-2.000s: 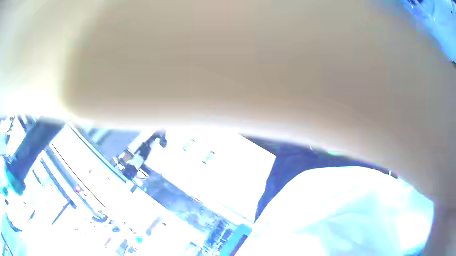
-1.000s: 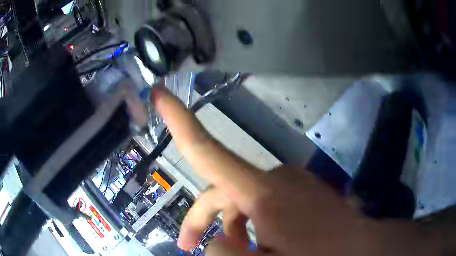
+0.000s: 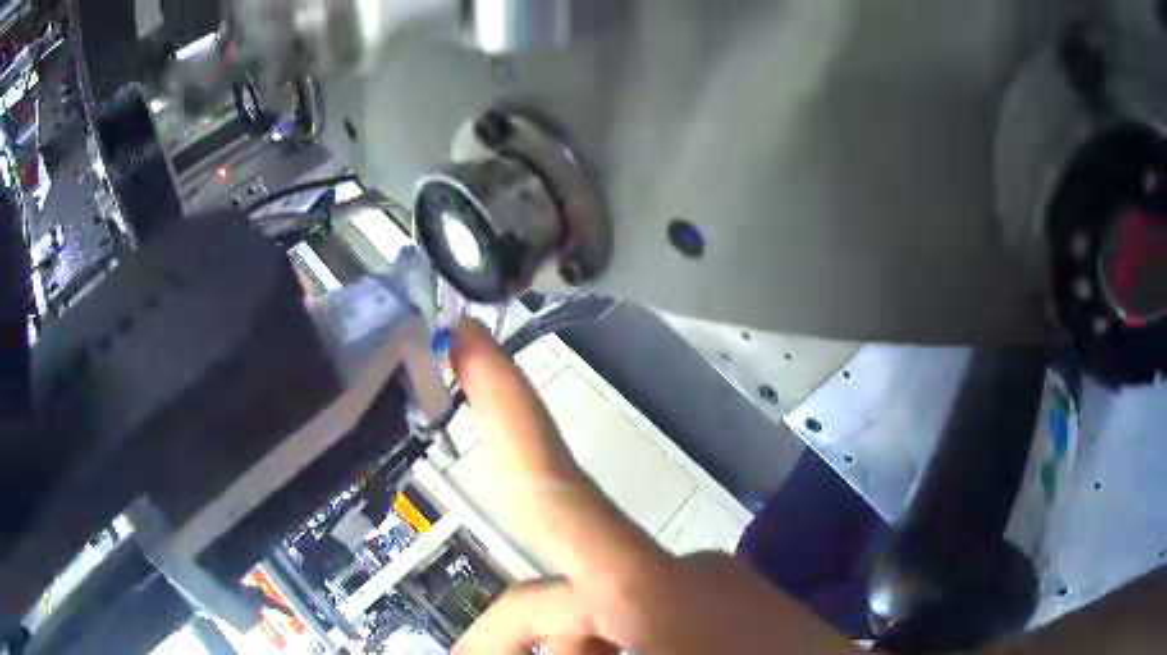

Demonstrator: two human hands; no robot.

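My right hand (image 3: pixel 608 569) comes in from the lower right, its index finger extended and the other fingers loosely curled and cut off by the lower edge. It holds nothing. The fingertip is just below a silver round station fixture (image 3: pixel 493 230) on the rotary indexing table (image 3: pixel 793 166); whether it touches anything is unclear. A black device with a silver bracket (image 3: pixel 307 454), maybe a pick-up arm, stands left of the finger. My left hand is not in view.
A second round station (image 3: pixel 1133 269), black with a red centre, is at the right edge. A thick black cylinder (image 3: pixel 979 473) stands on the metal base plate (image 3: pixel 877 410). Black cables (image 3: pixel 550 320) hang below the disc. Machine frames lie at lower left.
The view has cleared of the large pale blur. Since one second ago, the fixture and fingertip appear lower and further right, and the red-centred station has come into view.
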